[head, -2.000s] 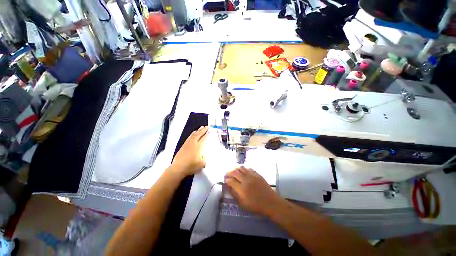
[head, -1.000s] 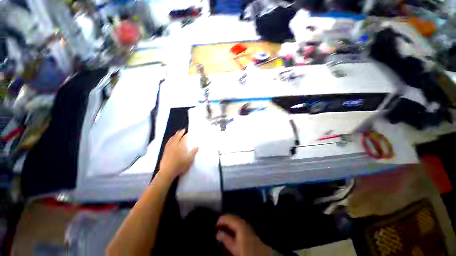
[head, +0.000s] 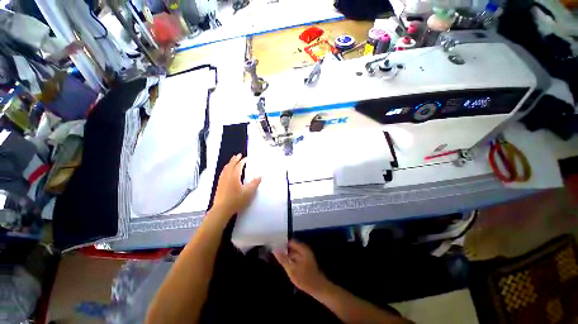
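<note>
A white cut piece [head: 263,212] lies on a black panel [head: 233,149] at the sewing machine [head: 405,95], its upper end under the needle area [head: 288,142] and its lower end over the table's front edge. My left hand [head: 234,186] lies spread on the white piece's left side, left of and below the needle. My right hand [head: 298,262] holds the lower right corner of the white piece, below the table edge. Its fingertips are partly hidden by the cloth.
A stack of white pieces [head: 171,139] and a stack of black panels [head: 92,164] lie at left. Small white pieces with black edges [head: 364,161] lie right of the needle. Red-yellow looped handles [head: 509,161] are at the bed's right end. A cardboard box [head: 79,285] is below left.
My right hand has moved from beside the needle down to the white piece's lower corner and taken hold there. The piece's folded lower end now lies flatter. The camera view has shifted.
</note>
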